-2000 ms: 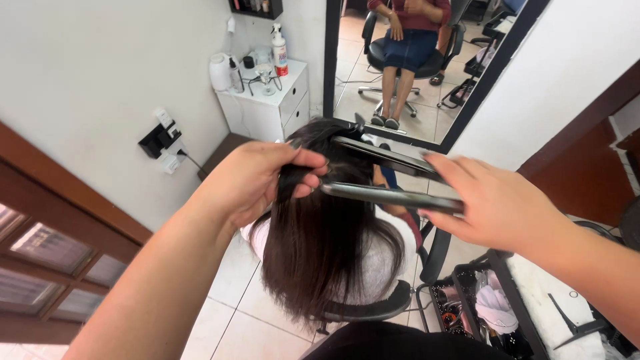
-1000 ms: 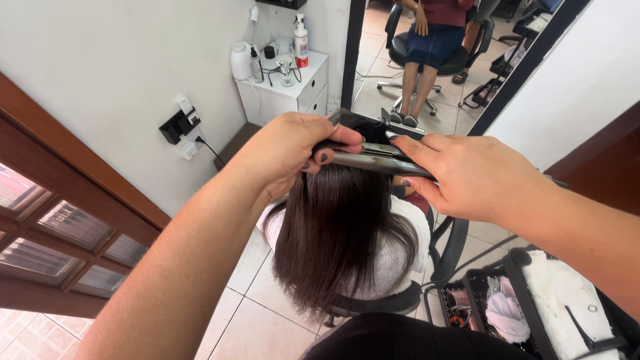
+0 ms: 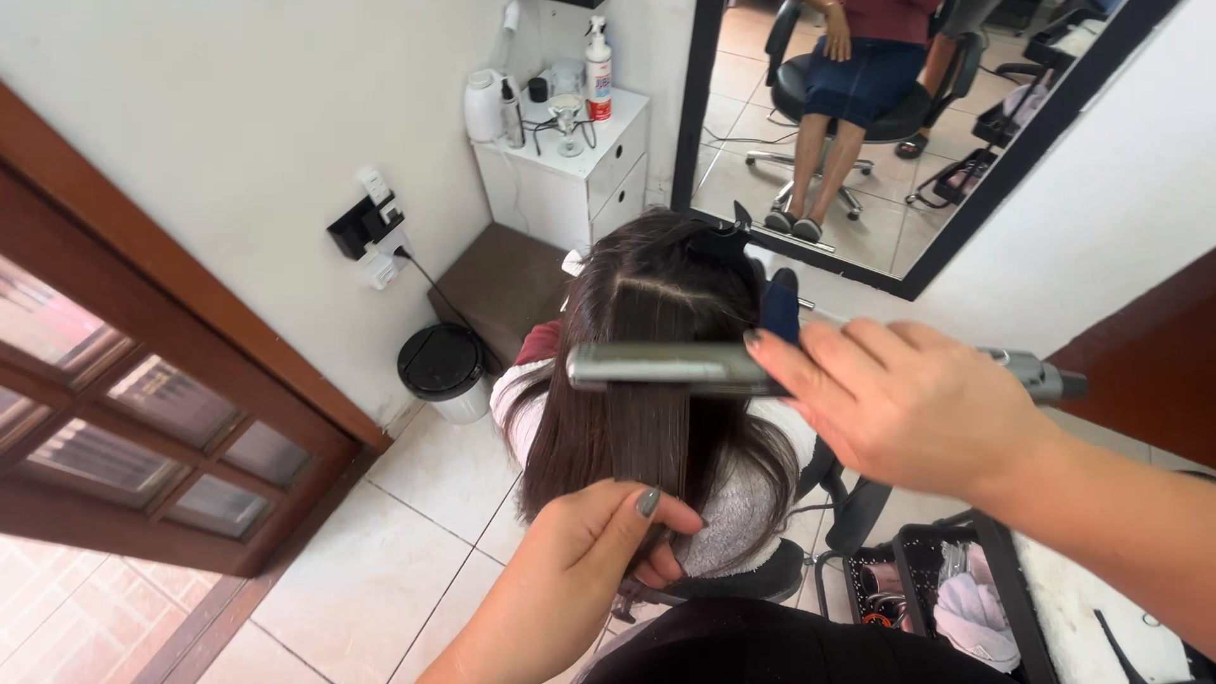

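Observation:
A seated person with long dark hair (image 3: 570, 427) faces away from me, a light towel (image 3: 736, 503) over the shoulders. My right hand (image 3: 912, 408) grips a hair straightener (image 3: 665, 366), which lies level across a section of hair on the back of the head, its plates together. Below it, my left hand (image 3: 608, 541) pinches the lower part of that section between thumb and fingers. A parting shows above the straightener. Near the front of the head, a dark hair clip (image 3: 741, 218) holds up more hair.
Ahead stands a large black-framed mirror (image 3: 917, 285). A white drawer cabinet (image 3: 541, 185) bears bottles and a glass. A lidded bin (image 3: 445, 366) is by the left wall, under a power outlet (image 3: 361, 228). At lower right is a black trolley (image 3: 1016, 589) with a towel; a wooden door (image 3: 180, 380) is at left.
My left hand has moved from the top of the head down to the lower lengths of hair. The straightener, apart at first, has closed and now lies across the back of the head.

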